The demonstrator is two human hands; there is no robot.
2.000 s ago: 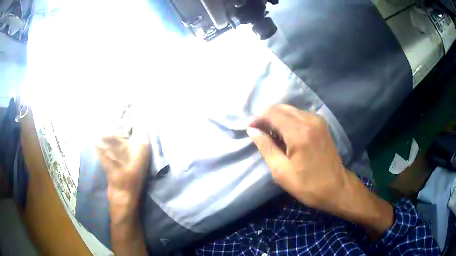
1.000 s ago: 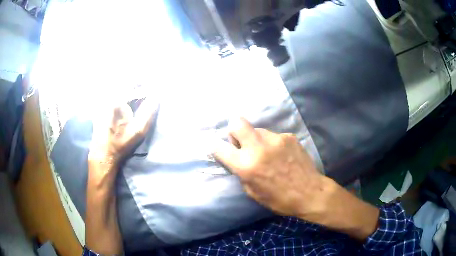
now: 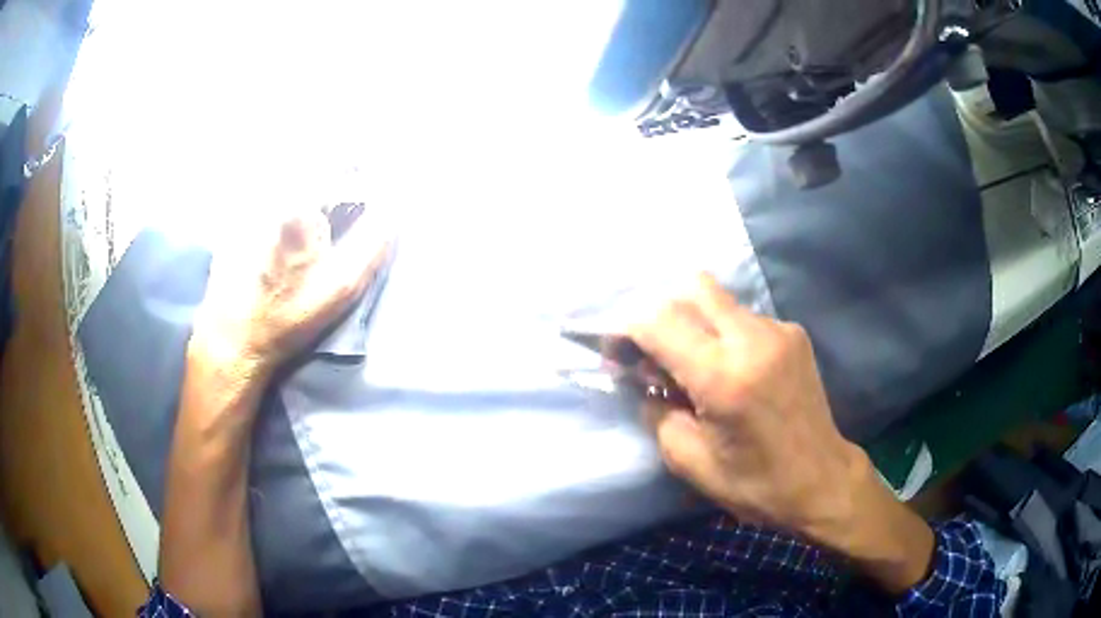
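Observation:
The grey garment panel [image 3: 471,453] lies across the table and the wearer's lap, its upper part washed out white by the lamp. My left hand [image 3: 284,284] lies on the panel at the left, fingers spread, its fingertips lost in glare. A folded light grey edge shows beside its thumb. My right hand [image 3: 737,404] is over the middle of the panel, fingers curled around small dark trimming scissors [image 3: 589,336], whose pointed tip reaches left over the white cloth. Whether the tip touches the cloth is unclear.
The sewing machine head [image 3: 797,60] with a dark round knob [image 3: 814,165] stands above the work at upper right. Dark grey cloth [image 3: 881,242] flanks the panel. The worn table edge [image 3: 91,374] runs down the left. A white scrap [image 3: 918,471] lies on the green floor.
The scissors now show in my right hand, which has moved right since one second ago. The machine head appears farther right and larger in view. My left hand stays on the cloth at the left.

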